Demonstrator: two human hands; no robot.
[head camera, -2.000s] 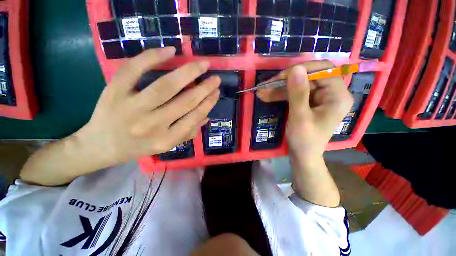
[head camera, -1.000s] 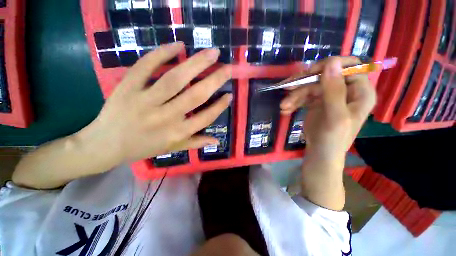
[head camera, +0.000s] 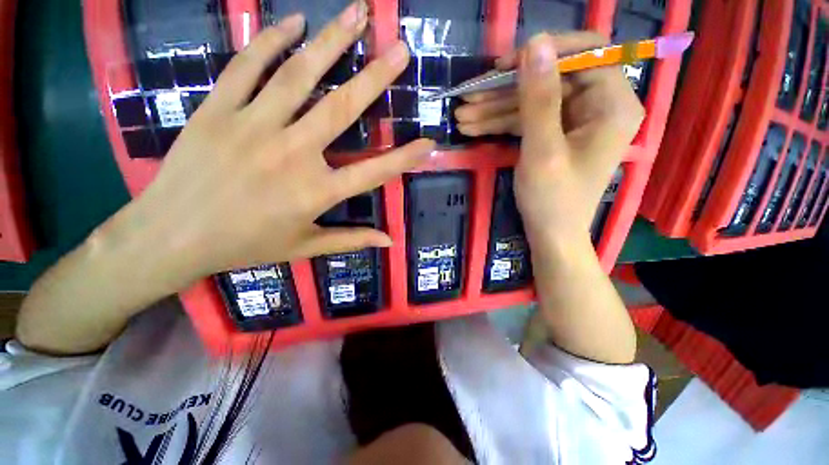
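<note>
A red foam tray holds black open-backed phones in two rows. A clear sticker sheet with a grid of black squares lies across the upper row. My left hand is spread flat, palm down, over the sheet and the phones at the left, hiding parts of them. My right hand holds tweezers with an orange grip and a pinkish-purple end. Their tips point left and are at the sheet, over a white phone label. I cannot tell whether the tips hold a square.
More red trays with phones stand at the right, and a tray edge shows at the left. The bench is dark green. Below right are a stack of red pieces and dark cloth.
The tray has shifted left and slightly down in view. The tweezer tips have moved from a lower-row phone up to the sheet. My left hand has stayed spread, now higher over the sheet.
</note>
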